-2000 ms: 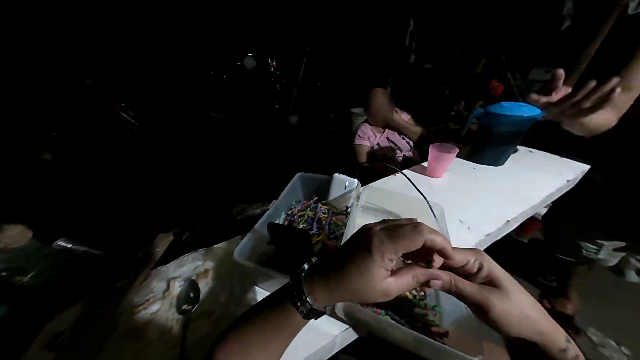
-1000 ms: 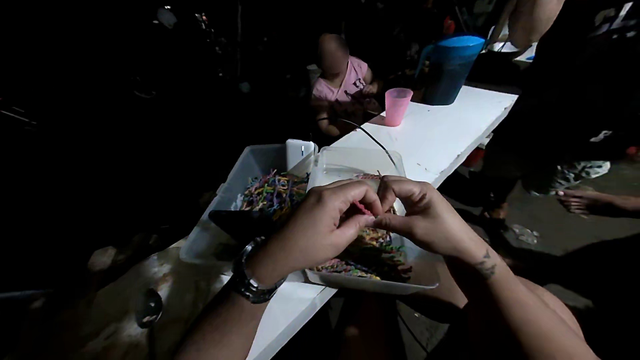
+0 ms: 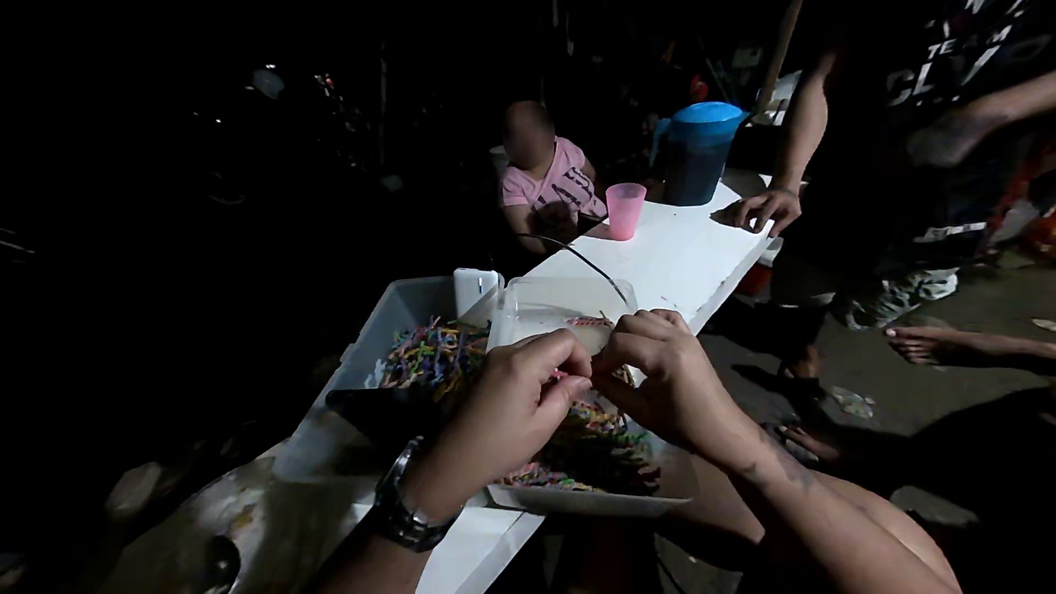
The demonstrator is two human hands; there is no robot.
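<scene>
My left hand (image 3: 516, 396), with a watch (image 3: 404, 503) on its wrist, pinches a small pink piece (image 3: 561, 375) between thumb and forefinger. My right hand (image 3: 672, 371) meets it fingertip to fingertip; whether it grips the piece too is hidden by its fingers. Both hands are above a clear plastic box (image 3: 590, 501) holding many colourful thin twisted pieces (image 3: 577, 445). Left of it, a second plastic box (image 3: 363, 355) holds more loose colourful pieces (image 3: 433, 355), with a dark object (image 3: 384, 417) over its near part.
The boxes rest on a long white table (image 3: 685, 256). A white device (image 3: 476, 289) with a black cable (image 3: 577, 254) stands behind them. Farther back are a pink cup (image 3: 625, 211) and a blue-lidded pitcher (image 3: 700, 153). A seated person (image 3: 549, 181) is beyond; another person's hand (image 3: 769, 210) touches the table's right edge.
The standing person's hand, raised near the pitcher two seconds ago, now rests on the table. My hands stay together at the fingertips over the box. The view has shifted.
</scene>
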